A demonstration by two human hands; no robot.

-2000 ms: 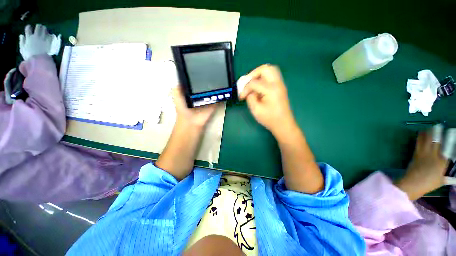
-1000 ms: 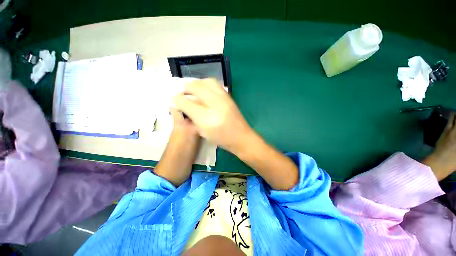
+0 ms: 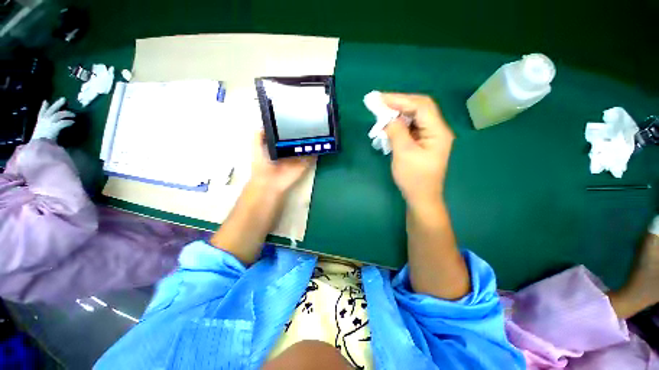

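Note:
A black panel meter (image 3: 298, 115) with a grey, glossy screen, a blue strip and several small pale buttons faces up over the cardboard. My left hand (image 3: 278, 168) holds it from below, with the fingers hidden under it. My right hand (image 3: 423, 144) is to the right of the meter, apart from it, and pinches a crumpled white cloth (image 3: 381, 121) between thumb and fingers.
A beige cardboard sheet (image 3: 238, 54) lies under white record sheets (image 3: 162, 134) on a blue-edged clipboard. A translucent bottle (image 3: 509, 92) stands right. Crumpled white wipes (image 3: 610, 141) and a dark thin stick (image 3: 618, 188) lie farther right. Pink-sleeved people sit on both sides; one gloved hand (image 3: 52, 119) shows.
My right hand was over the meter a second ago and has moved right with the cloth, uncovering the screen. The neighbours' hands have shifted.

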